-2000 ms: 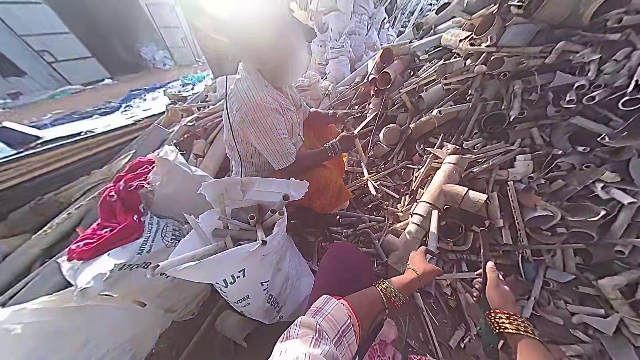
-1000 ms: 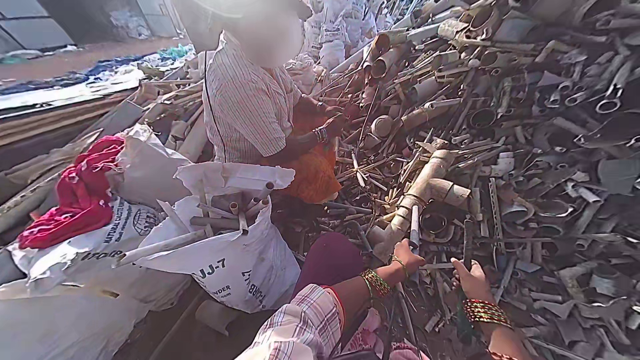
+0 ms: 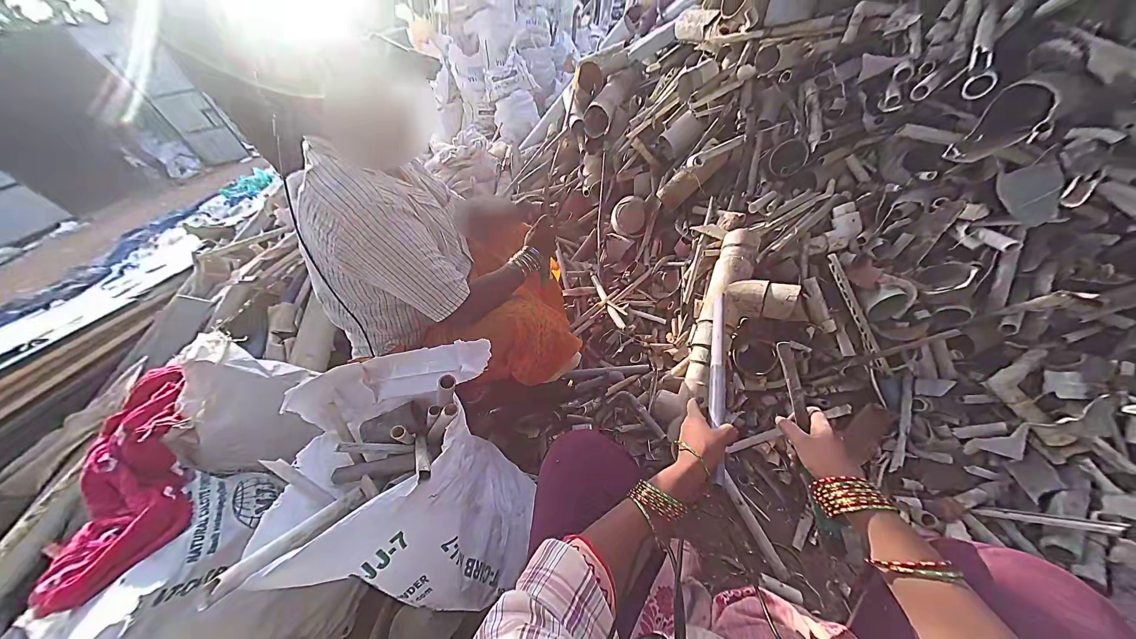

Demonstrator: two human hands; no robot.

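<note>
My left hand (image 3: 697,444), with green and gold bangles at the wrist, is closed around a thin grey pipe (image 3: 717,364) that stands nearly upright in view. To its right, my right hand (image 3: 821,442) grips a short dark bar-like tool (image 3: 792,382), whose exact kind I cannot tell. Just beyond both hands lies a thick, dirty pipe with a branch fitting (image 3: 729,266). Cut pipe pieces and fittings surround it on the ground.
A large heap of scrap pipes (image 3: 941,204) rises at the right and back. Another person in a striped shirt (image 3: 382,248) sits at the left. Nearer stands a white woven sack (image 3: 444,532) holding pipe pieces, beside a red cloth (image 3: 138,488) on more sacks.
The seated person's hand has shifted a little. My hands keep hold of the pipe and the dark tool. The view has moved somewhat.
</note>
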